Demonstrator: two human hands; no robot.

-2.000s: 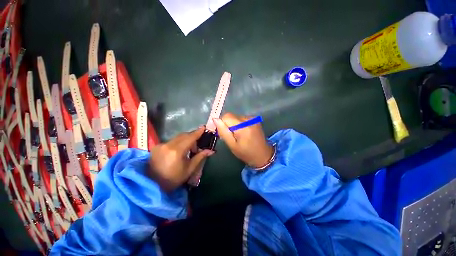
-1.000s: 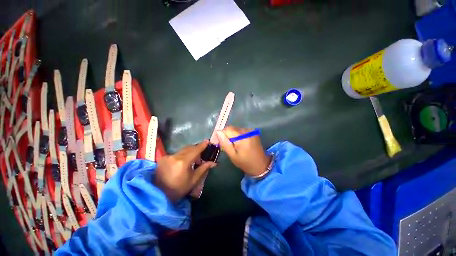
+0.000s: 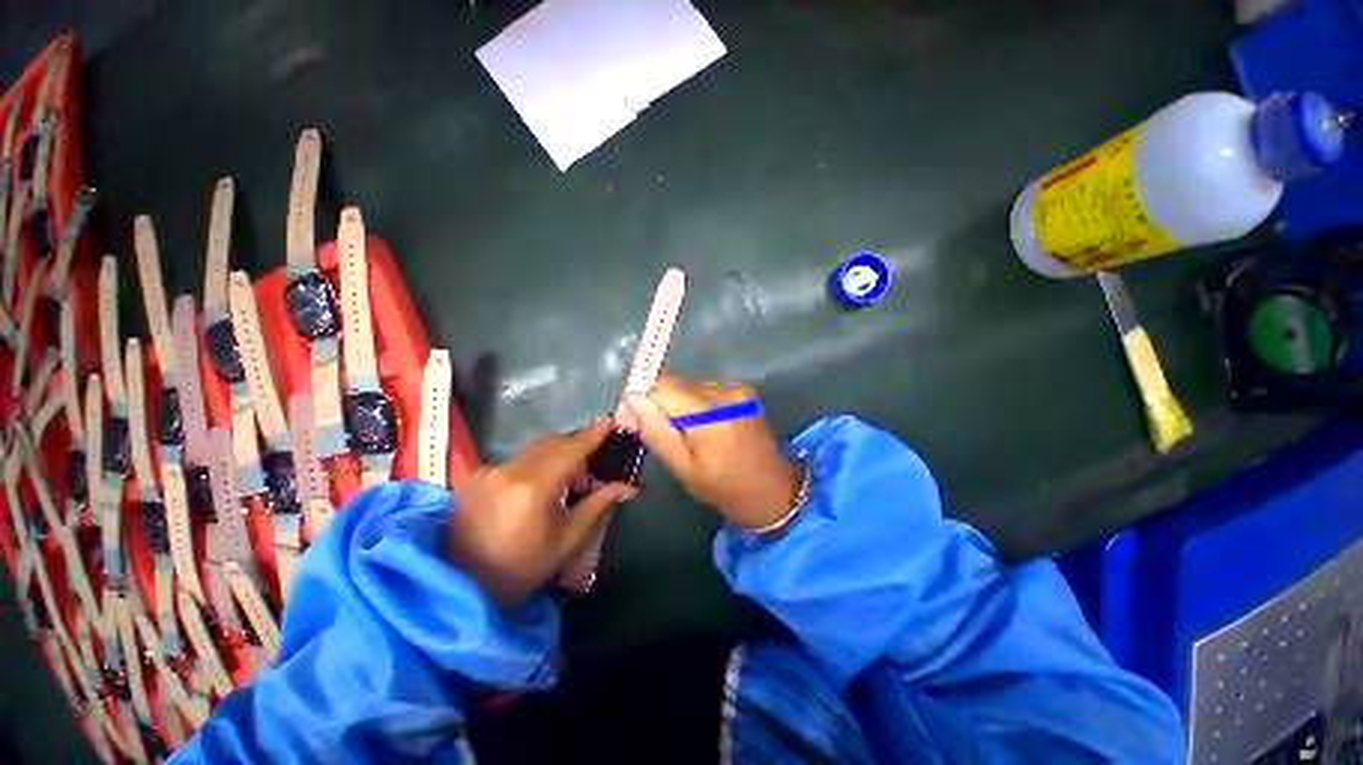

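A smartwatch [image 3: 616,457] with a dark case and a pale pink strap lies at the centre of the view, one strap end pointing up and away, the other down beneath my left hand. My left hand [image 3: 523,508] grips the case between thumb and fingers. My right hand [image 3: 721,446] holds a slim blue stick tool [image 3: 721,414] at the top edge of the case, where the strap joins. The tool's tip is hidden by my fingers. A small round blue cap [image 3: 863,280], whitish inside, sits on the dark green mat beyond my right hand.
Red trays [image 3: 392,321] covered with strapped watches fill the left side. A white paper sheet [image 3: 598,75] lies at the top. On the right are a white bottle [image 3: 1151,187] lying tilted, a yellowish brush [image 3: 1148,381], a black fixture with green centre [image 3: 1289,332] and a blue bin [image 3: 1196,575].
The camera view has shifted, bringing more of the paper sheet into view than two seconds ago. Both hands keep their hold; the blue tool lies slightly flatter against my right hand.
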